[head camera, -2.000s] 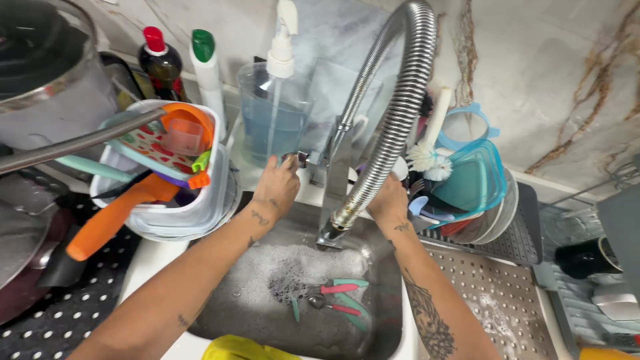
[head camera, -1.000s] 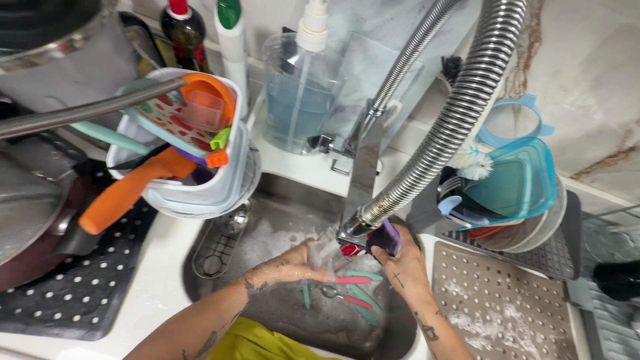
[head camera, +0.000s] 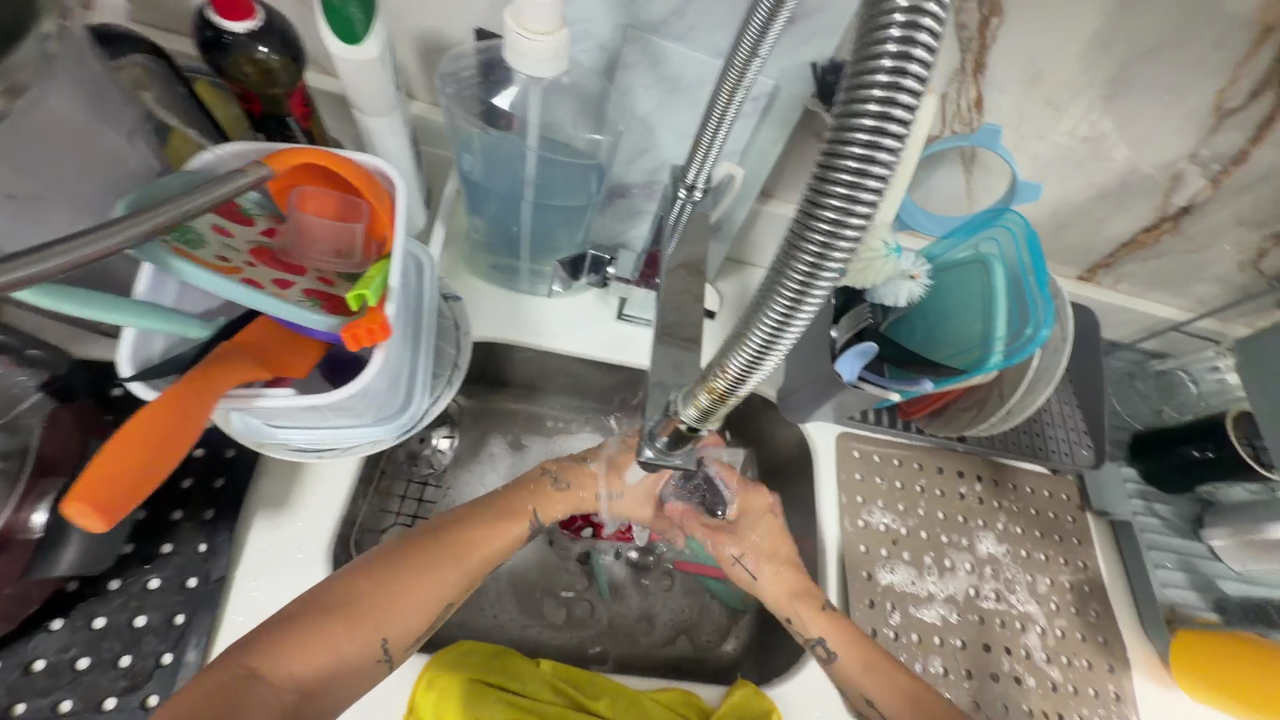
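Observation:
My left hand (head camera: 625, 490) and my right hand (head camera: 745, 525) meet under the spout of the spring-hose faucet (head camera: 675, 440), water running over them. Between them is a small dark, shiny item (head camera: 700, 490), partly covered by fingers; its kind is unclear, and my right hand's fingers close around it. A red patterned item (head camera: 600, 527) shows just below my left hand. Green and pink utensils (head camera: 700, 570) lie in the steel sink (head camera: 580, 640) beneath the hands, with some suds.
Left of the sink stands a white tub (head camera: 400, 300) piled with utensils. Behind are a soap dispenser (head camera: 530, 200) and the faucet handle. A dish rack (head camera: 1085, 400) and a perforated beige mat (head camera: 980, 580) lie right. A yellow cloth (head camera: 560, 685) drapes the front edge.
Both hands have come down from behind the faucet into the sink, and now meet under the spout. Water now runs over them. The view has shifted.

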